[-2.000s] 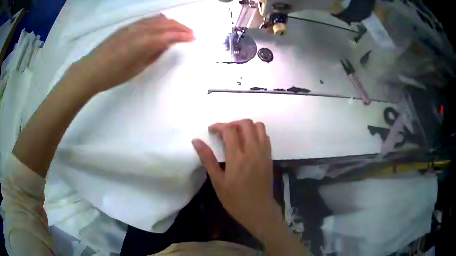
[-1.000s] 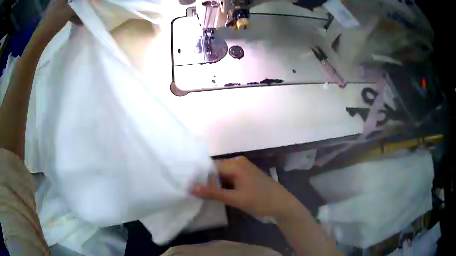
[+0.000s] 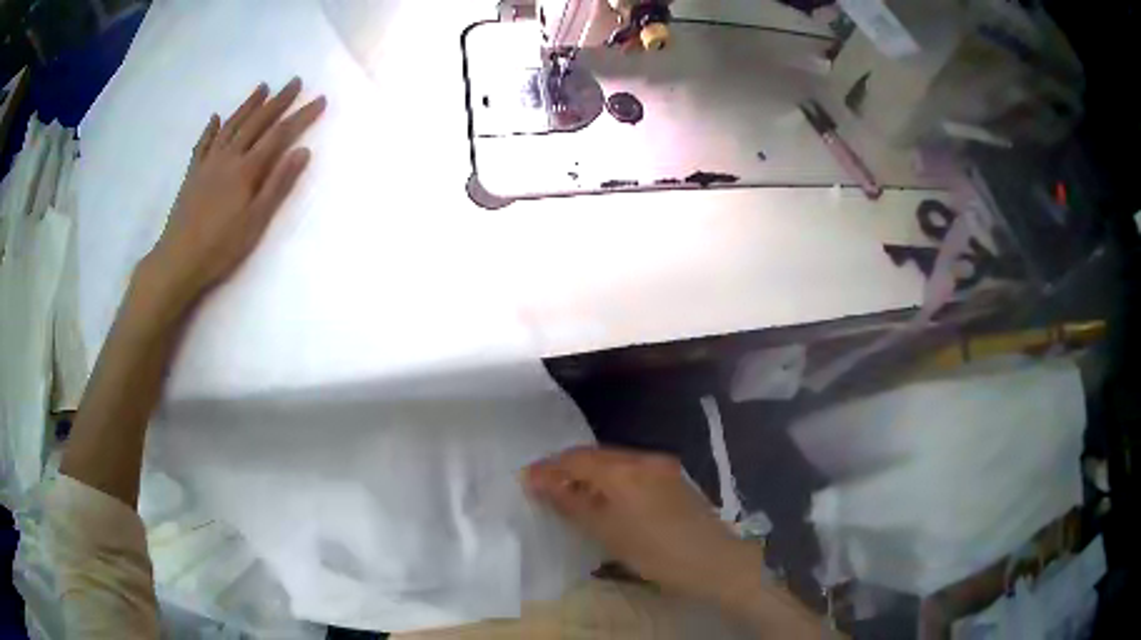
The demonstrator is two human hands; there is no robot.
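A large white fabric panel lies over the left of the table and hangs over its front edge. My left hand lies flat on the panel with fingers spread, holding nothing. My right hand is below the table edge at the panel's right hanging edge, thumb and fingers closed on the cloth. The presser foot and needle of the sewing machine are at top centre, right of the panel and apart from it.
Pink-handled thread snips lie right of the needle. A pink-lilac strip hangs near black marks. White cloth is piled at lower right, and more cloth at far left. A clear plastic bag is at upper right.
The panel swung left, off the machine bed, and was laid flat again. My left hand went to the far left, then down onto the cloth. My right hand moved down below the table edge and took hold of it.
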